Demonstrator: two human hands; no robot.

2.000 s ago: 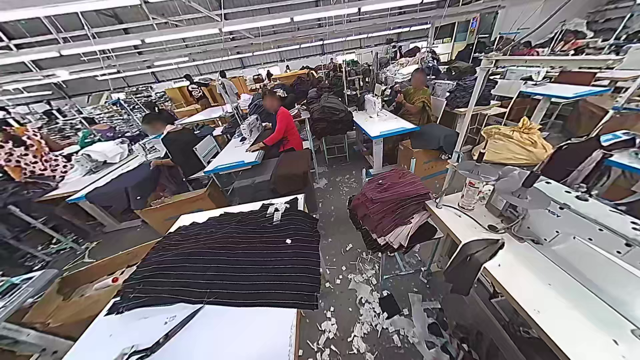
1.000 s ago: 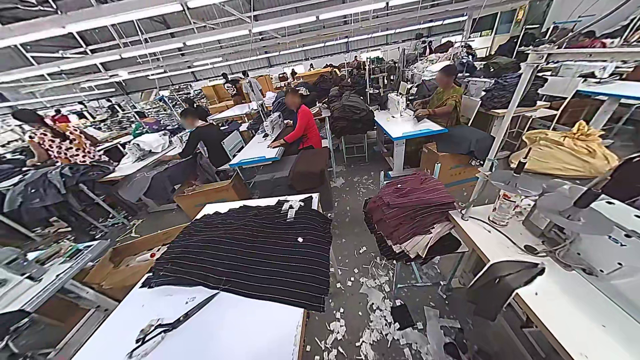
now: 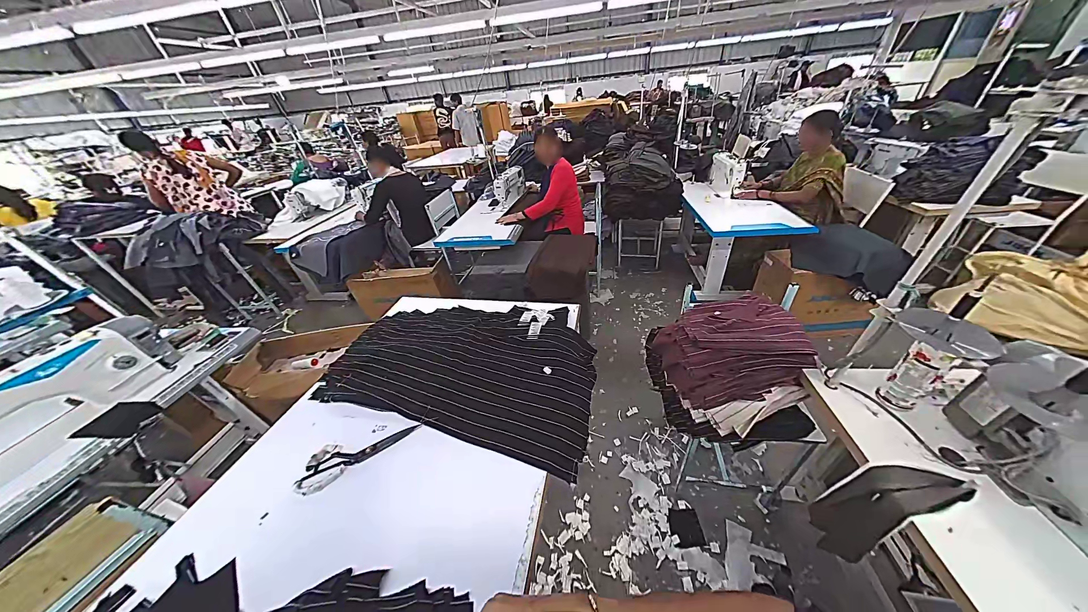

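Note:
Neither of my hands is in view. A stack of black pinstriped cloth pieces (image 3: 467, 382) lies on the white tabletop (image 3: 382, 527), with small white scraps on top. In front of the stack rests a pair of fabric shears (image 3: 357, 455), its blade tips close to the cloth edge. Other dark cut pieces (image 3: 374, 593) lie at the table's near edge. A brown shape (image 3: 637, 603) shows at the bottom edge; I cannot tell what it is.
Maroon striped cloth pieces (image 3: 731, 348) are piled on a stand to the right. White scraps (image 3: 637, 527) litter the aisle floor. A sewing machine (image 3: 85, 374) stands left; a worktable (image 3: 1003, 527) stands right. An open cardboard box (image 3: 289, 365) sits beside the table. Several people sit at machines beyond.
The view has shifted, and more of the table's near end shows, with dark cut pieces on it. The shears and the pinstriped stack still lie on the table.

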